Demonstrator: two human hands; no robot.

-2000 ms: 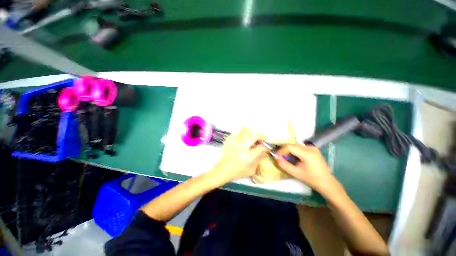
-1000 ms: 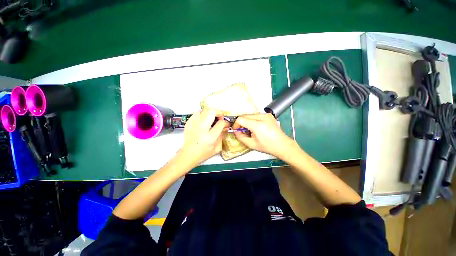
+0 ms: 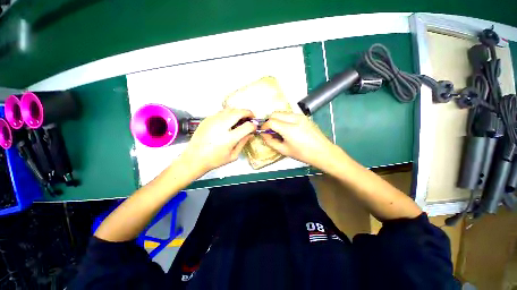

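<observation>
A hair dryer head with a magenta ring lies on the white sheet, its inner handle pointing right. My left hand covers most of that handle and pinches its end. My right hand pinches small wires close to my left fingertips. The exact joint is hidden by the fingers. The yellow-tan pad lies under both hands. The dark grey handle sleeve lies right of my right hand, on the power cord.
More dryer heads stand at the left by the blue bin. At the right, a grey-rimmed tray holds cord-and-sleeve sets. A white rail runs behind the bench, before the green conveyor. A blue stool is below.
The camera view has shifted, moving the bench within the picture. Both hands stay together at the joint over the pad. The fingers have shifted slightly.
</observation>
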